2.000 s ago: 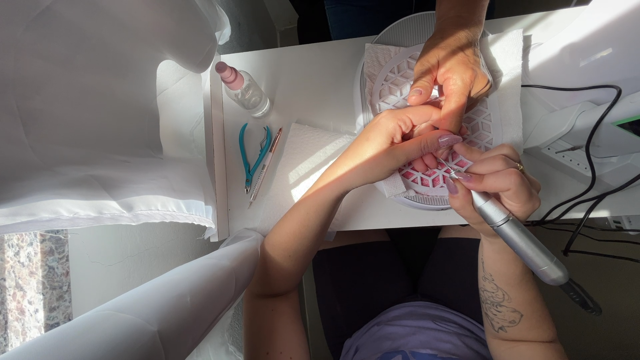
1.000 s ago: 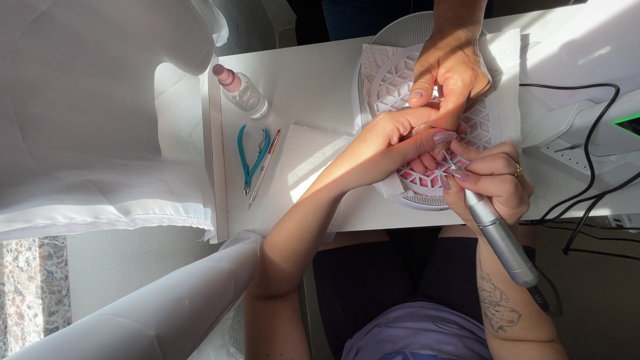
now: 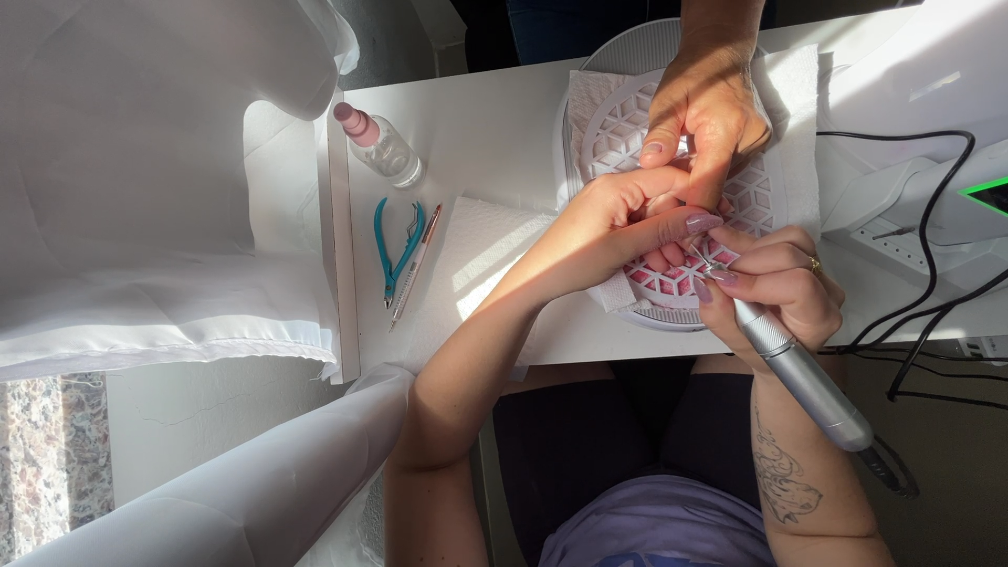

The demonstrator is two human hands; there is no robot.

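My left hand (image 3: 630, 224) grips a finger of another person's hand (image 3: 709, 126), which reaches in from the top over a white round dust collector (image 3: 562, 150) with a geometric grille (image 3: 756, 189). My right hand (image 3: 776, 287) holds a silver electric nail drill (image 3: 803, 378) like a pen. Its thin bit (image 3: 698, 253) points at the fingertips beneath my left thumb; whether it touches a nail cannot be told. Paper towel (image 3: 795, 118) lies partly under the grille. The gripped fingertip is mostly hidden by my fingers.
Left on the white table (image 3: 488, 118) are a clear spray bottle with a pink top (image 3: 386, 150), teal cuticle nippers (image 3: 391, 256), a slim pen-like tool (image 3: 417, 264) and a folded paper towel (image 3: 488, 244). Black cables (image 3: 933, 260) and a white device (image 3: 929, 197) stand right. White curtains (image 3: 157, 197) hang left.
The rear end of the drill has swung left and slightly up since the first frame, then back to the right a little since the second. My left hand keeps its hold on the other person's hand.
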